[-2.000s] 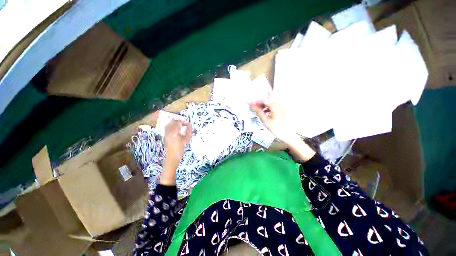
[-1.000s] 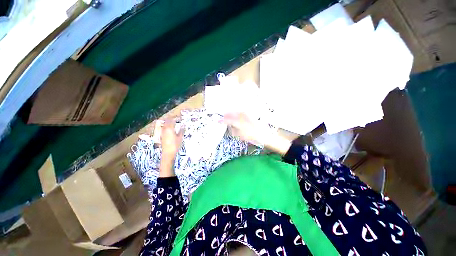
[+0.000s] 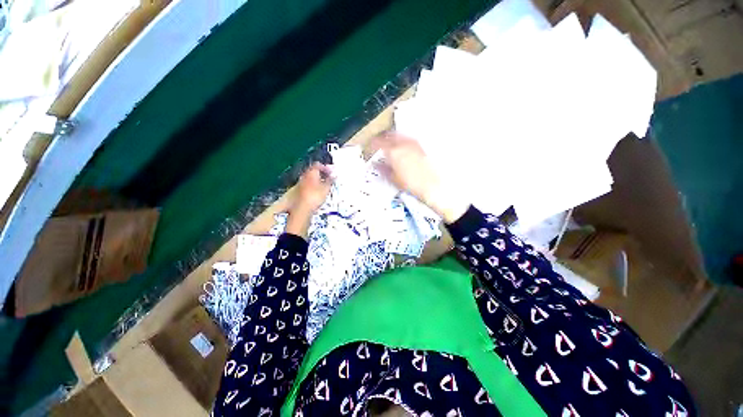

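My left hand (image 3: 313,189) is at the far edge of the cord heap, its fingertips touching the edge of the white cards; its grip is unclear. My right hand (image 3: 405,165) is blurred and overexposed over the right side of the white cards (image 3: 350,168), and its fingers cannot be made out clearly. The tangled white-grey cords (image 3: 346,265) lie between my forearms and the green apron. A single white card (image 3: 256,253) lies on the left part of the heap, beside my left sleeve. A fanned stack of large white sheets (image 3: 521,114) lies to the right of my right hand.
A green conveyor belt (image 3: 236,122) runs beyond the cardboard ledge, with a brown carton (image 3: 88,259) on it at left. An open carton with a small label (image 3: 181,358) stands lower left. A large brown carton (image 3: 660,212) is at right. A pale curved shelf edge (image 3: 122,106) is upper left.
My left hand has moved right and away from me, from the heap's left side to the cards. My right hand has moved farther out. The carton on the belt appears lower left.
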